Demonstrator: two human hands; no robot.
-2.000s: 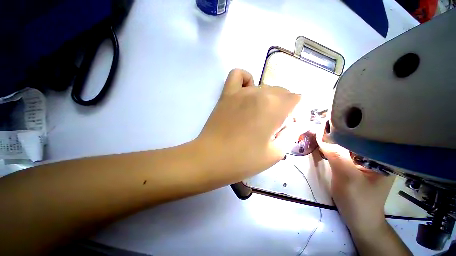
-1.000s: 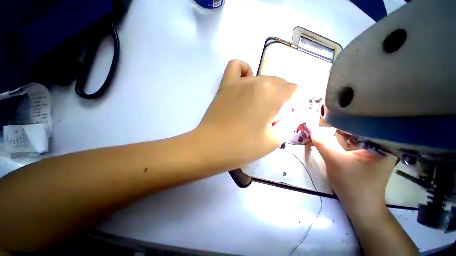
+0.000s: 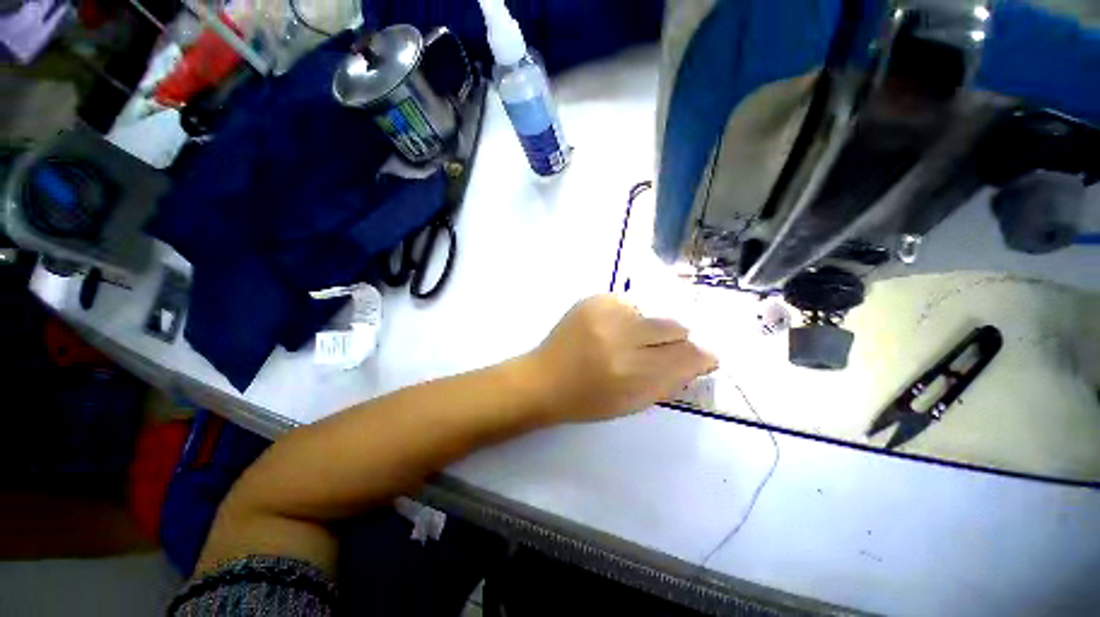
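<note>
The white sewing machine head (image 3: 832,157) with blue parts leans over its lit bed. My left hand (image 3: 621,362) rests at the bed's left end, fingers bent together; whether anything is pinched in them is hidden. A thin dark thread (image 3: 776,464) runs from beside my fingertips over the bed edge onto the white table. The needle area is washed out by glare. Black thread snips (image 3: 938,388) lie on the bed (image 3: 1025,362) at the right. My right hand is not in view.
On the table (image 3: 579,506), a spray bottle (image 3: 528,103) stands beyond my left hand, with a lidded metal mug (image 3: 398,94) beside it. Black-handled shears (image 3: 432,256), a white paper strip (image 3: 350,331) and navy fabric (image 3: 271,205) lie left. A grey box (image 3: 79,193) sits far left.
The view has swung left and back, showing more table. My right hand has left the picture. My left hand stays over the bed's left end.
</note>
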